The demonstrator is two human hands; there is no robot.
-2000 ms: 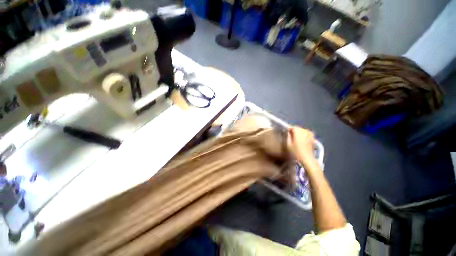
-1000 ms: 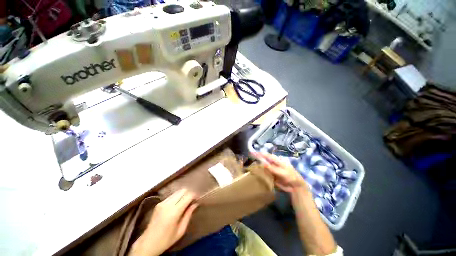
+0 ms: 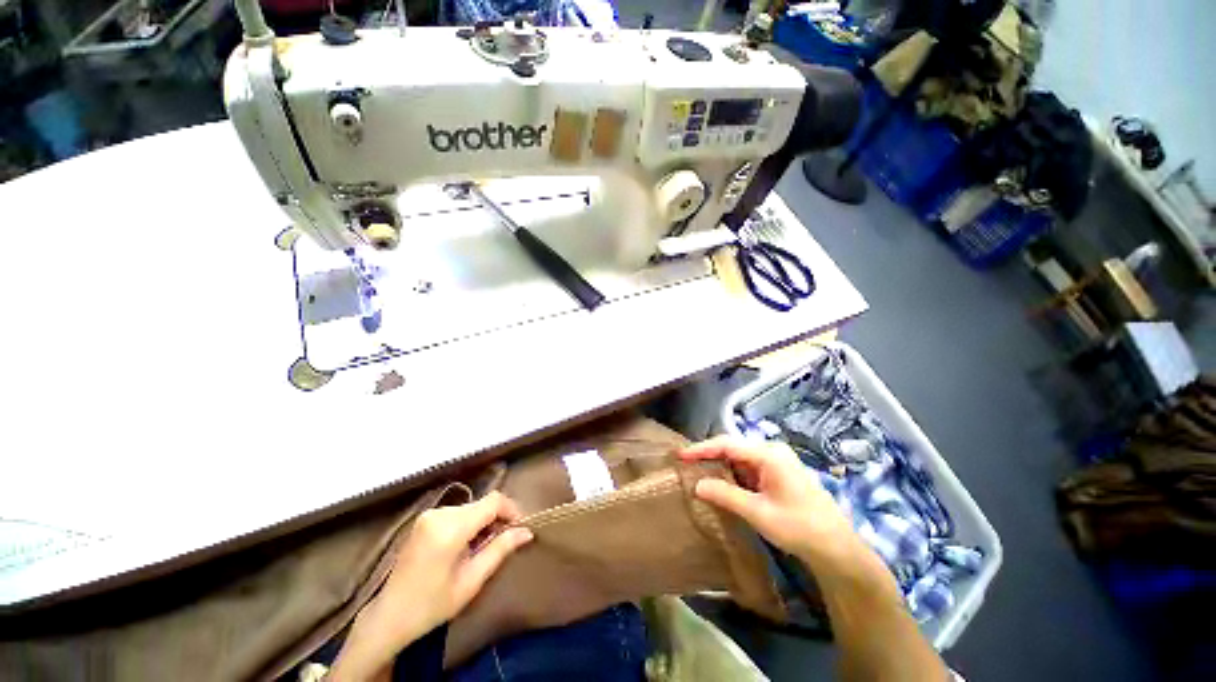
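The brown garment (image 3: 600, 566) lies over my lap, below the table's front edge, and trails off to the lower left. My left hand (image 3: 447, 560) pinches its stitched edge at the left. My right hand (image 3: 767, 493) pinches the same edge at the right, so the edge is stretched between them. A white care label (image 3: 588, 476) shows on the inside of the cloth, just above this edge. The white brother sewing machine (image 3: 494, 113) stands behind. Its needle area (image 3: 366, 287) is lit, with no cloth under it.
A black-handled tool (image 3: 554, 267) lies under the machine arm. Black-handled scissors (image 3: 774, 275) lie at the table's right end. A white basket (image 3: 980, 533) of blue-and-white checked pieces stands right of the table (image 3: 174, 440). Brown garments (image 3: 1154, 466) are heaped at far right.
The right hand's stretched-out hold on the cloth has come back over my lap, and my left hand has come into view on the edge. The view has turned left, showing more table.
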